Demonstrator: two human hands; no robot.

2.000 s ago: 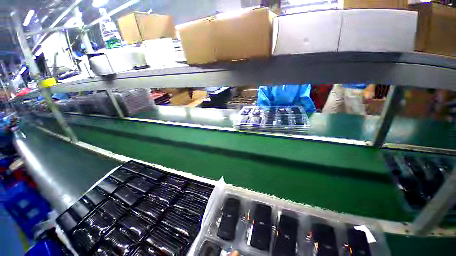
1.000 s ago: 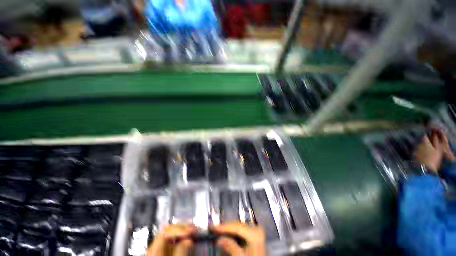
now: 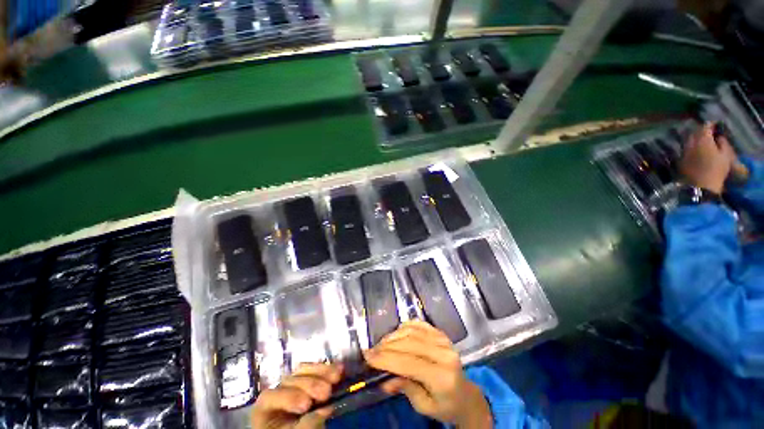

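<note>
My left hand [image 3: 297,395] and my right hand [image 3: 419,369] hold one black handset [image 3: 358,386] between them, tilted, at the near edge of the clear blister tray [image 3: 536,293]. An orange spot shows on the handset's edge; fingers hide much of it. The tray's back row holds black handsets, such as one at its left end [image 3: 241,253]. The front row has an open handset with a white label [image 3: 235,356] at left, an empty pocket [image 3: 306,323] beside it, then plain black ones. A white slip [image 3: 444,173] lies at the back right pocket.
A dark parts tray [image 3: 92,327] with tightly packed glossy slabs sits left of the clear tray. Another filled tray [image 3: 452,109] is on the green belt [image 3: 209,126], near a slanted grey post [image 3: 557,71]. A blue-sleeved person [image 3: 712,268] works over a tray at right.
The view has swung right and down, bringing the clear tray and the neighbour at right into view. Both my hands now show more fully, still with a handset between them.
</note>
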